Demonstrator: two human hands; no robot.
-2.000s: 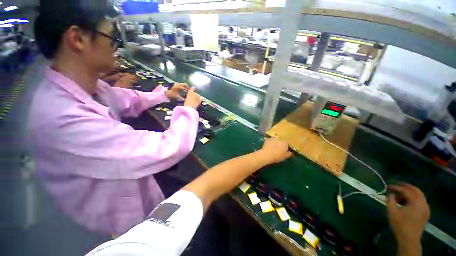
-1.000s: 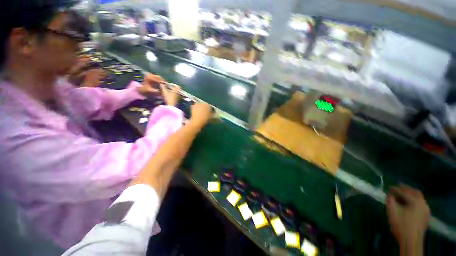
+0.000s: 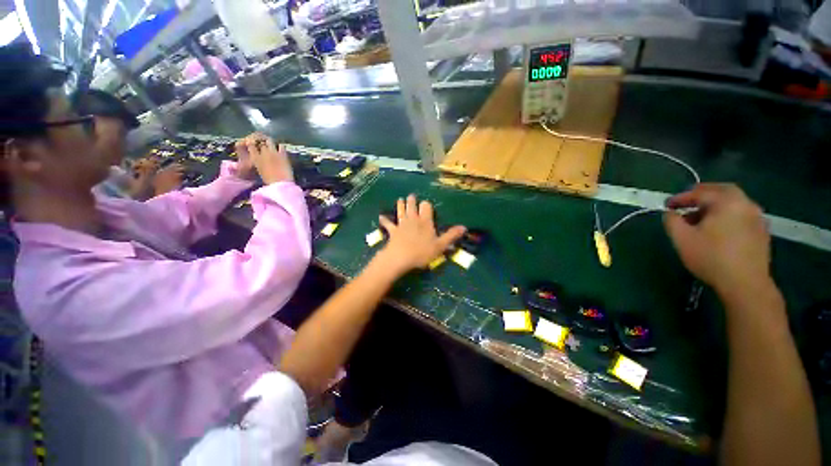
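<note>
My left hand (image 3: 417, 238) is spread, palm down, over a few black watch units with pale batteries; it partly hides them. One black unit (image 3: 472, 239) shows beside its thumb. Three black watch units (image 3: 590, 317) with small coloured marks lie in a row to the right, with white, yellow-edged batteries (image 3: 550, 332) on their near side. My right hand (image 3: 720, 232) is at the right, fingers curled, with the white cable (image 3: 638, 213) at its fingertips. A cream-yellow pen tool (image 3: 602, 248) lies on the green bench to its left.
The power supply (image 3: 547, 86) with red and green digits stands on the wooden board (image 3: 510, 136) behind. A white post (image 3: 412, 86) rises left of it. A person in a pink sleeve (image 3: 273, 246) works at left. Crinkled clear film (image 3: 547, 369) lies along the near bench edge.
My left hand has come back from the far left, beside the person in pink, to the units. The view has shifted. The units now lie in separate groups instead of one long row.
</note>
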